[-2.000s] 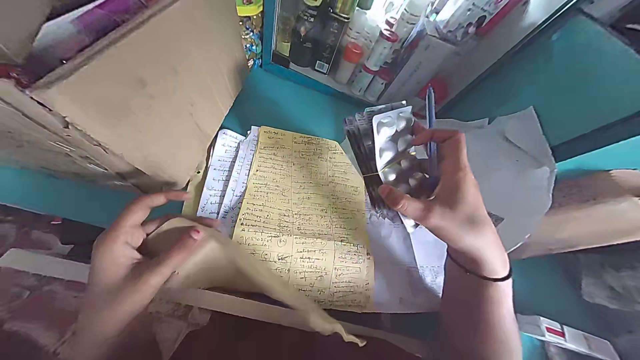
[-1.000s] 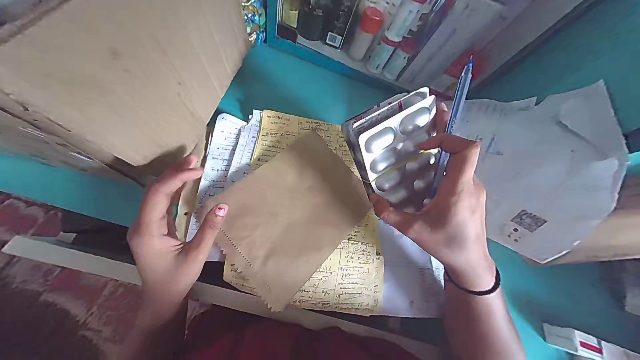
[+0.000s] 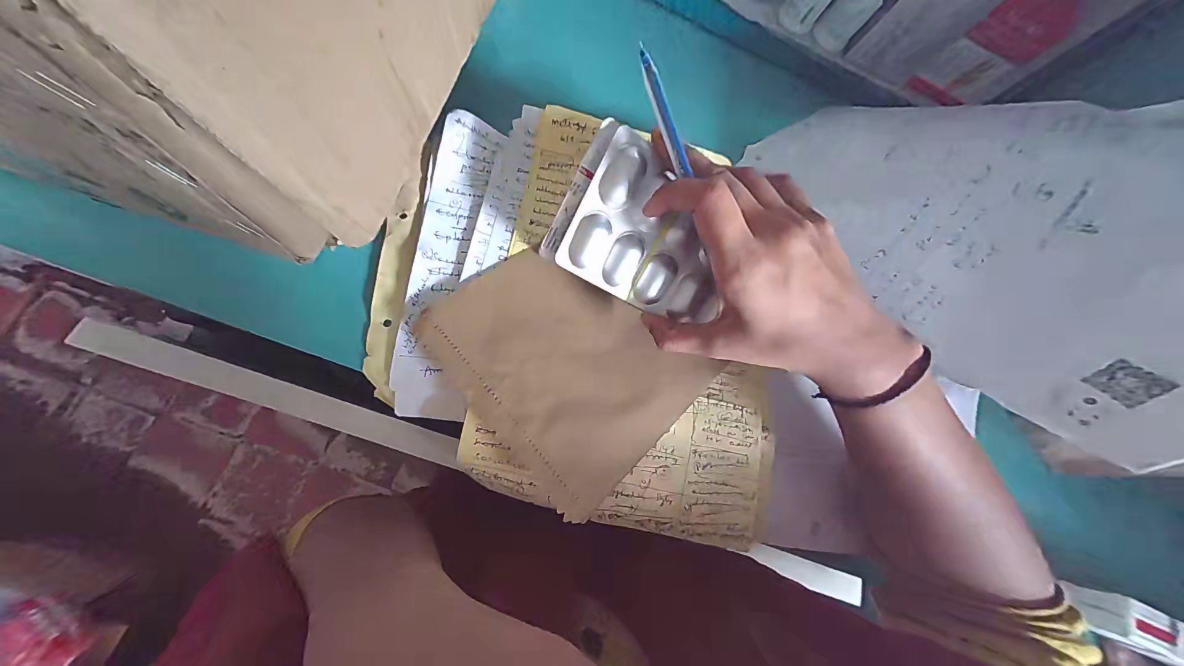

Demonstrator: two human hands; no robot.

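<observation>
My right hand [image 3: 768,259] grips a stack of silver blister packs [image 3: 592,240] bound by a thin yellow rubber band. A blue pen [image 3: 664,111] sticks up between its fingers. Under the packs lies a brown paper bag [image 3: 573,370] with a zigzag edge, flat and set askew on a yellow handwritten sheet [image 3: 731,472]. White handwritten pages [image 3: 444,250] show to the left of the bag. Part of my left arm crosses the bottom of the view, but my left hand is not visible.
Large cardboard [image 3: 277,102] stands on the teal table [image 3: 314,305] at left. A big white sheet [image 3: 999,231] covers the right side. Behind is a case with boxes and bottles [image 3: 846,18]. A small white and red box [image 3: 1124,620] sits at lower right; brick floor lies below left.
My left hand has left the brown paper bag, which it held two seconds ago, and is out of view. The bag now lies on the sheets. My right hand still holds the packs and pen.
</observation>
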